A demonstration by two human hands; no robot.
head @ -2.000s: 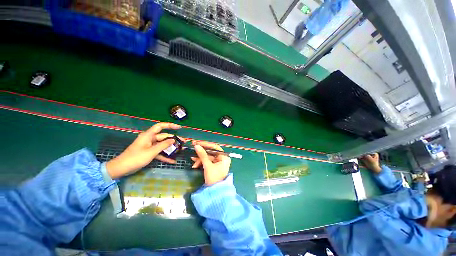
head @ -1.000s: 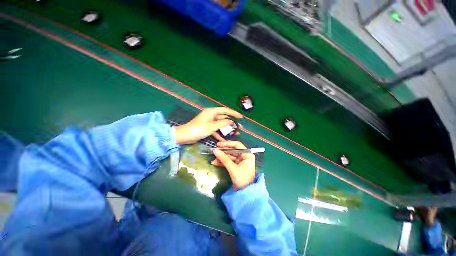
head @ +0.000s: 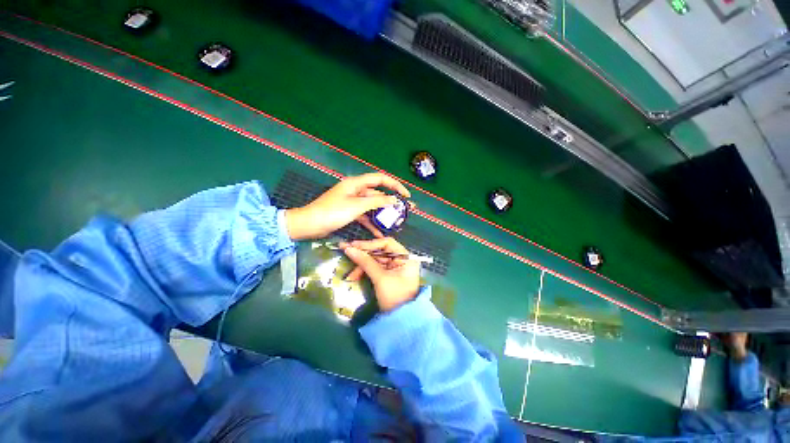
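My left hand holds a round black module with a pale square in its middle, above the black grid mat. My right hand holds slim tweezers between thumb and fingers. The white handle end points right and the tips point left, over the top edge of the adhesive sheet. The sheet is glossy, with yellow-amber patches and bright glare. It lies partly under my right hand. Whether the tips hold a piece is too small to tell.
Beyond the red edge line, several black modules sit on the green belt. A second film sheet lies to the right. A black slotted rack, a blue bin and a black stack stand beyond. Another person's hand shows far right.
The view has turned and shifted. The tweezers have moved from beside the module down to the adhesive sheet's top edge. My left hand still holds the module.
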